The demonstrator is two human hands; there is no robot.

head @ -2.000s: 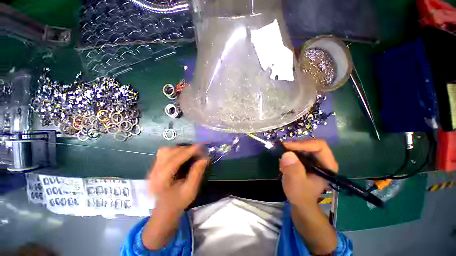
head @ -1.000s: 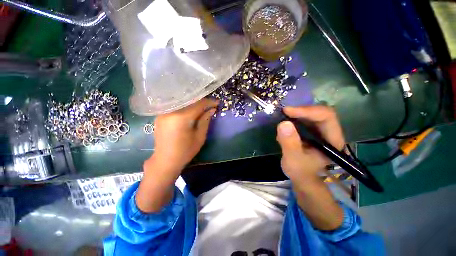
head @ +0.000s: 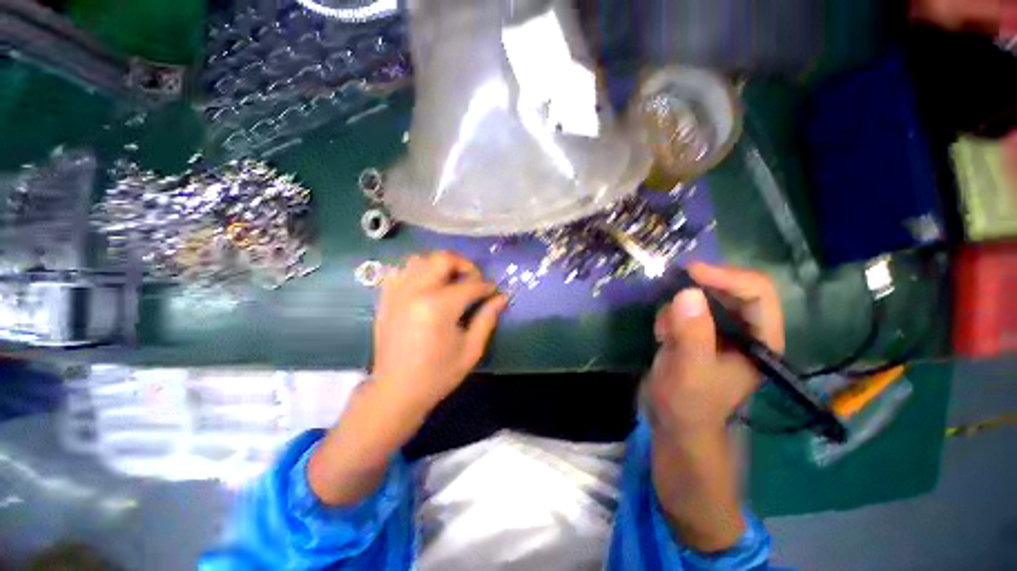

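Note:
My right hand (head: pixel 714 340) holds a black soldering iron (head: pixel 769 363) like a pen; its bright metal tip points up and left over the small parts (head: pixel 602 240) on the purple mat (head: pixel 541 292). My left hand (head: pixel 429 323) is left of the iron, at the mat's lower left edge, with thumb and fingers curled close together. Something dark shows between the fingertips, but blur hides what it is. Small silvery bits lie just right of the left fingertips.
A translucent hood (head: pixel 507 167) stands over the mat. A round dish (head: pixel 680 128) and a blurred thin tool (head: pixel 777 195) are right of it. Three rings (head: pixel 377 223) and a large parts pile (head: pixel 212 218) lie left. A blue box (head: pixel 875 167) and red bin (head: pixel 987 296) stand right.
The camera view has swung back left. The left hand has moved down and away from the hood's rim. The right hand still holds the iron, its tip near the small parts.

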